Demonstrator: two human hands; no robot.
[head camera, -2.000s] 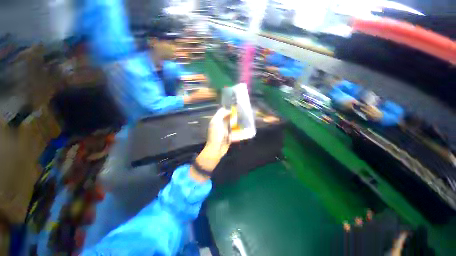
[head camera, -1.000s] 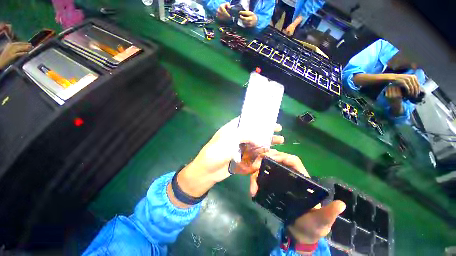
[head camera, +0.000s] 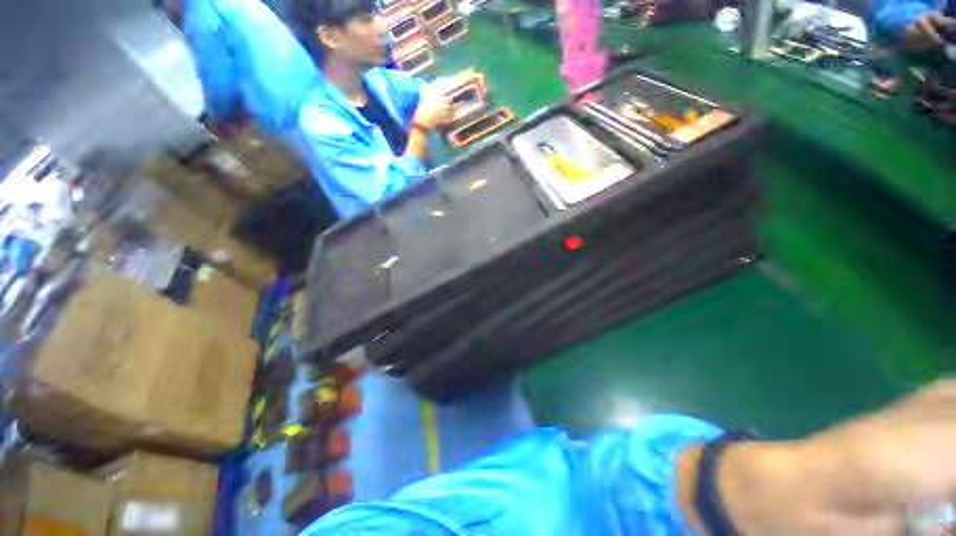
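Note:
My left hand (head camera: 891, 466) is at the lower right, blurred and cut off by the picture's edge. Its fingers and anything in them cannot be made out. A black band is on its wrist. My right hand is not in view. A stack of black foam trays (head camera: 629, 262) with a red dot on its side stands ahead. In its top tray a display module with a white back and orange flex cable (head camera: 571, 165) lies in one slot. More display parts (head camera: 676, 113) lie in the slot at the right end.
A person in a blue smock (head camera: 362, 136) behind the trays holds an orange-brown frame (head camera: 466, 94). Cartons (head camera: 136, 356) stand at the left. Red and dark items (head camera: 320, 450) are on the blue floor. The green bench mat (head camera: 650, 345) lies before the tray stack.
The view has swung left to the tray stack and cartons. My left hand has moved to the lower right edge. My right hand and the black panel have left the picture.

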